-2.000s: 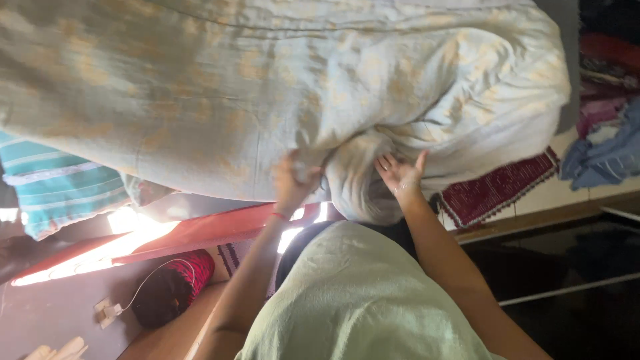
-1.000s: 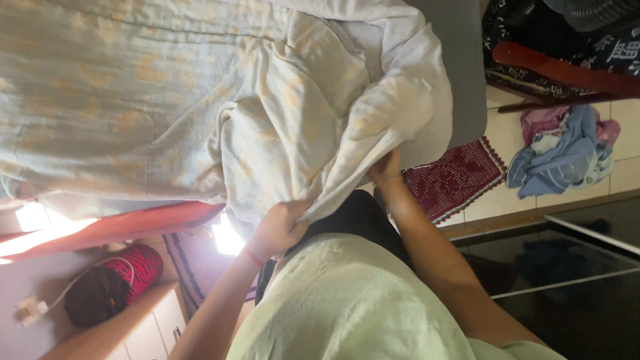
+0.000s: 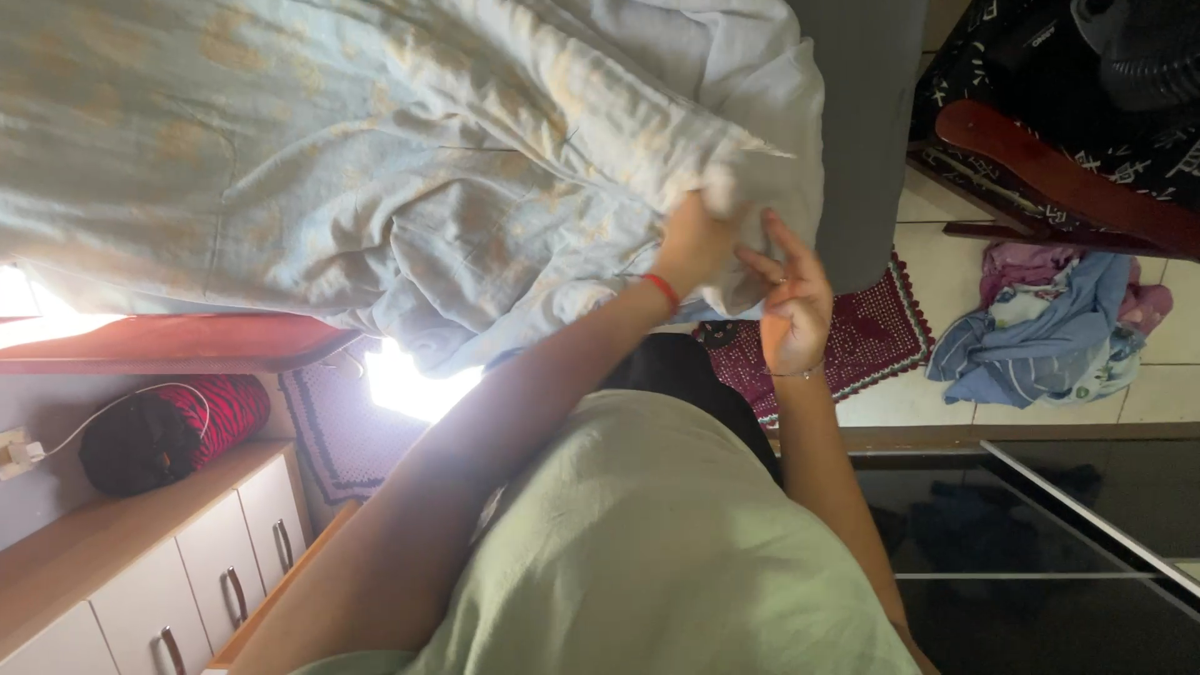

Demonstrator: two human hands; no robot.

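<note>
A pale quilted blanket with faded yellow and blue patches lies rumpled over the grey mattress. My left hand, a red band at its wrist, is at the folded right part of the blanket; its fingers are blurred and seem closed on the cloth. Just right of it, my right hand has its fingers spread and its palm turned up beside the blanket's edge, holding nothing. A thin bracelet circles that wrist.
A crocheted maroon rug lies on the tiles below the mattress. Crumpled clothes are on the floor at right, near a dark red wooden chair. At lower left stands a white-fronted cabinet bearing a black and pink rolled item.
My right hand has come off the blanket's edge and opened. My left hand has moved up and right onto the blanket, whose gathered end now lies lower and more spread out.
</note>
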